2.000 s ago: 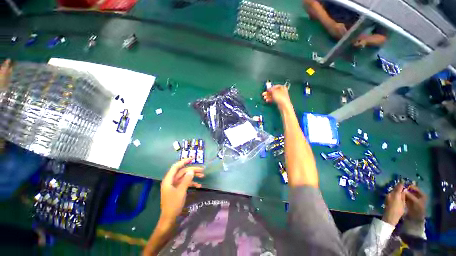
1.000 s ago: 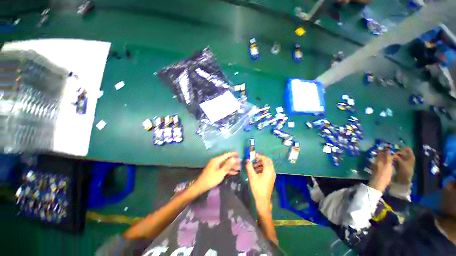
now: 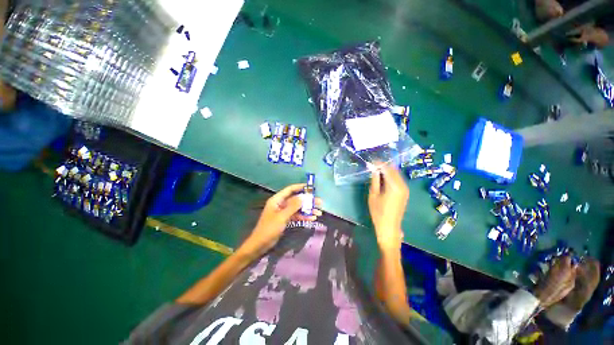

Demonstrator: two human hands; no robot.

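Observation:
My left hand (image 3: 293, 206) holds one blue circuit-board module (image 3: 309, 193) upright in its fingertips at the bench's front edge. My right hand (image 3: 387, 195) is at the open lower end of the clear parts bag (image 3: 353, 87), its fingertips together at the plastic. Whether they pinch the bag or a small part cannot be made out. The bag is full of black parts and has a white label (image 3: 372, 131). A short row of modules (image 3: 287, 144) lies left of the bag, with a white pad (image 3: 266, 130) beside it.
Loose modules (image 3: 518, 219) lie at the right near a blue box (image 3: 493, 151) and a metal post (image 3: 572, 128). Another person's hands (image 3: 565, 283) work at the lower right. Clear trays (image 3: 81, 57) stand on a white sheet (image 3: 158, 111) at the left, above a black tray (image 3: 138, 219) of modules.
My right hand has moved from the module at the bench edge up to the bag's opening. The module it held is now in my left hand. The camera view has turned.

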